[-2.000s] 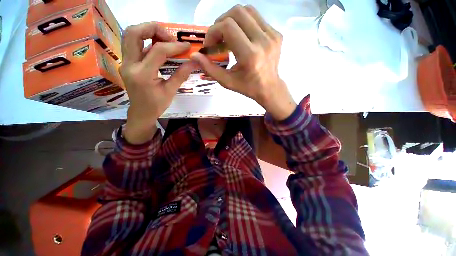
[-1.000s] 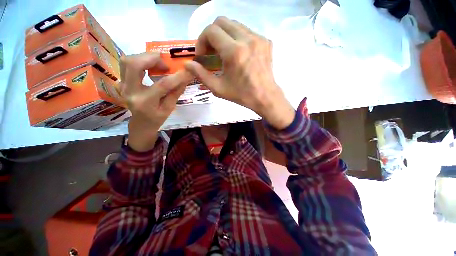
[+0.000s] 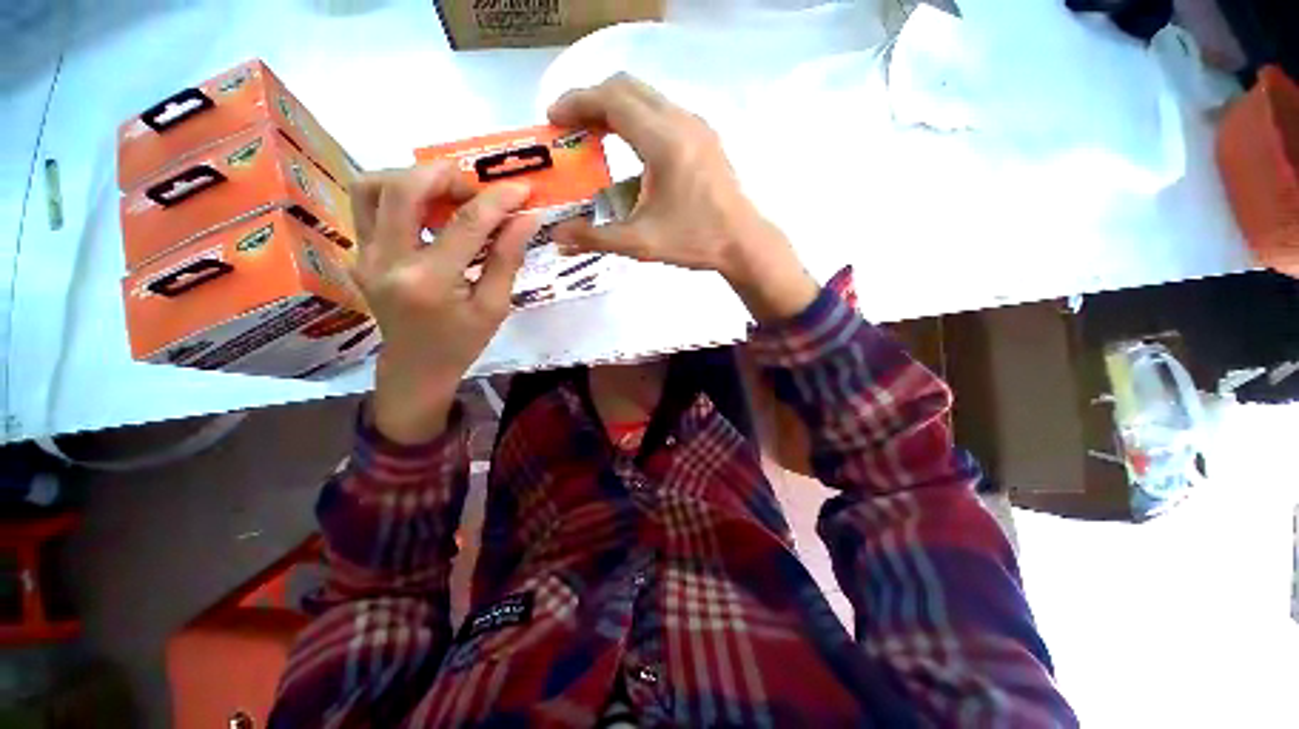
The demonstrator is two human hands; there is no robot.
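Observation:
An orange-ended retail box with a black slot stands on the white table before me. My left hand has thumb and fingertips together at the box's front edge; whether a tiny piece is between them cannot be told. My right hand is at the box's right side, fingers on its top edge, with a small olive-brown strip in the palm, partly hidden. Three similar boxes stand in a row at the left, black slots facing up.
A brown carton with black print is at the back edge. The white-covered table carries a pale plastic piece and an orange basin at right. A thin green stick lies far left. An orange stool is below.
My right hand has opened away from my left fingertips and moved onto the box's right side. The view has shifted, showing the brown carton and the green stick.

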